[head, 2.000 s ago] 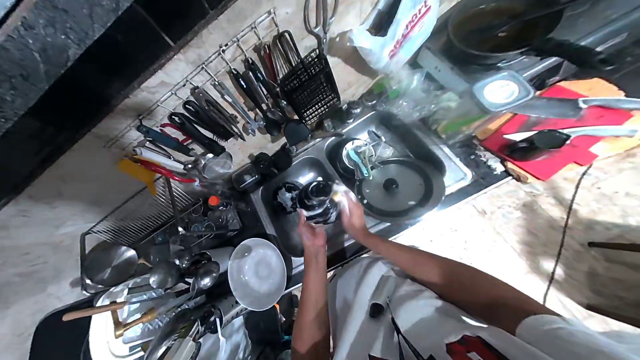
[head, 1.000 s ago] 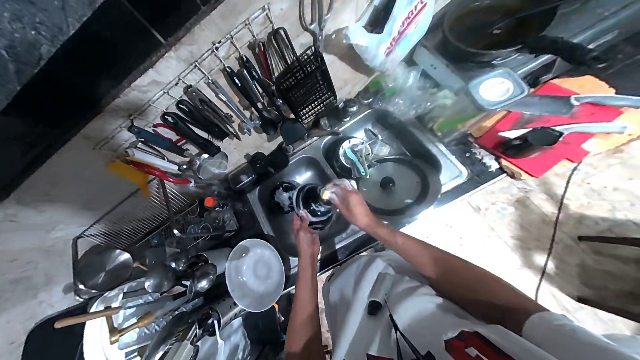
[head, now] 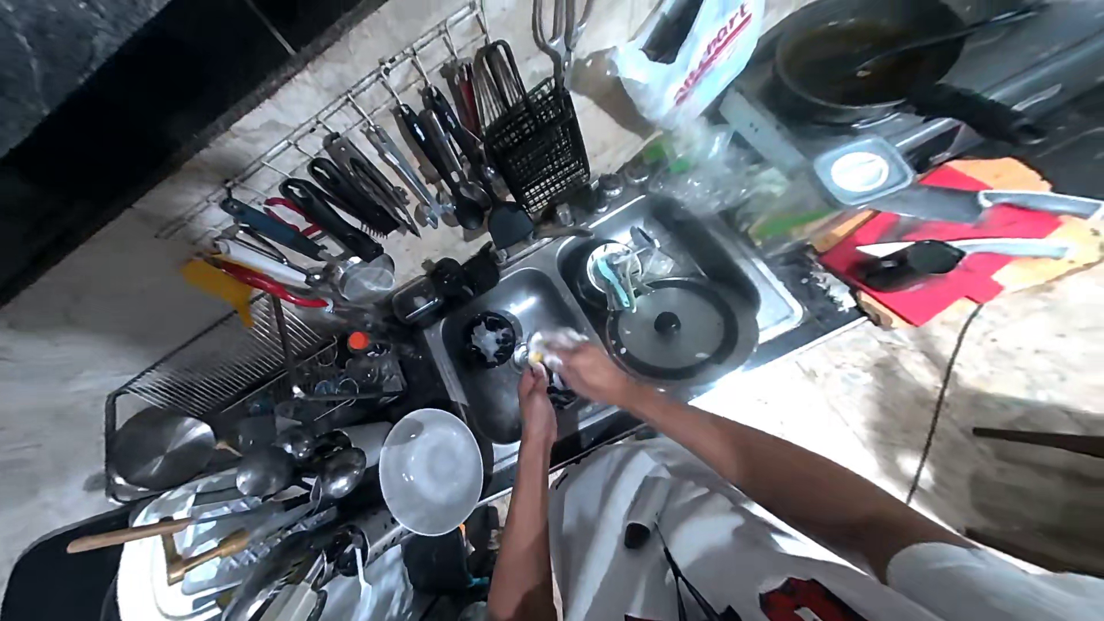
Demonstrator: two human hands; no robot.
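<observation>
Over the left basin of the steel double sink, my left hand pinches a small shiny piece whose kind is unclear. Against it, my right hand presses a foamy, partly yellow sponge. A black round container with foam inside stands in the basin, left of my hands. Partly hidden beneath my hands is a dark part. In the right basin lies a round lid with a black knob, beside a white cup with light blue utensils.
Utensils hang from a wall rack beside a black basket. A translucent bowl and a dish rack of dishes stand left. At right are a frying pan, a plastic container and a knife on red cloth.
My hands were around a black object over the left basin; now they are on a small shiny piece, a little farther right of the black round container.
</observation>
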